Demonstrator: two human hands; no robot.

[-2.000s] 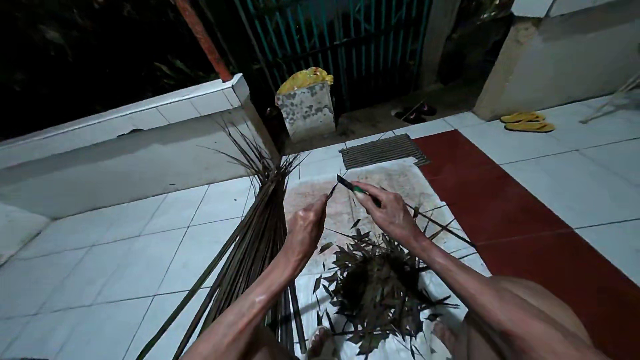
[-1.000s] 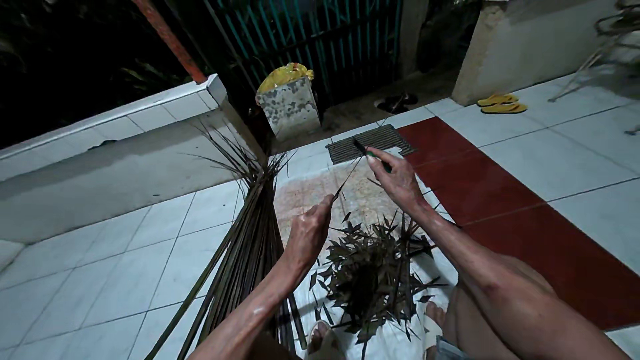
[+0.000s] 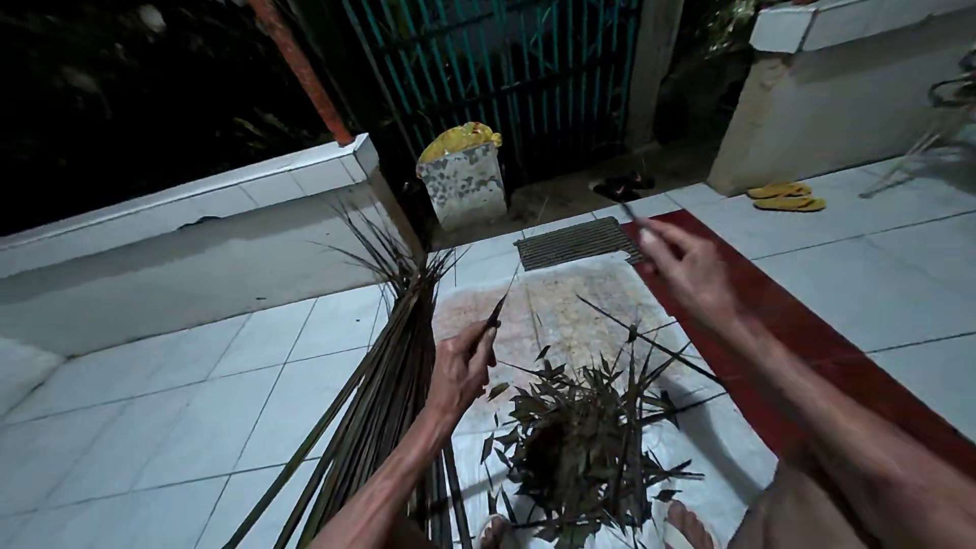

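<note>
My left hand (image 3: 463, 358) is closed around a dark, narrow leaf strip (image 3: 497, 309), whose thin tip points up. My right hand (image 3: 690, 263), up and to the right, grips a knife (image 3: 630, 213); its blade is dark and blurred. The knife and the strip are apart. A bundle of long, dark palm-like leaves (image 3: 389, 358) lies left of my left hand, its thin ends fanned out near the low wall. Below and between my hands, a heap of cut leaf pieces (image 3: 579, 435) lies on a stained pale sheet (image 3: 564, 313).
A ridged grey mat (image 3: 572, 242) lies beyond the sheet, beside a red floor strip (image 3: 732, 381). Low walls (image 3: 267, 252) flank the area. A speckled block (image 3: 465, 187) with a yellow bag (image 3: 460, 139) stands before a green barred gate (image 3: 503, 61). Yellow flip-flops (image 3: 789, 204) are at right.
My hands were close together two seconds ago; my right hand has moved away to the right with the knife. My left hand still holds a strip.
</note>
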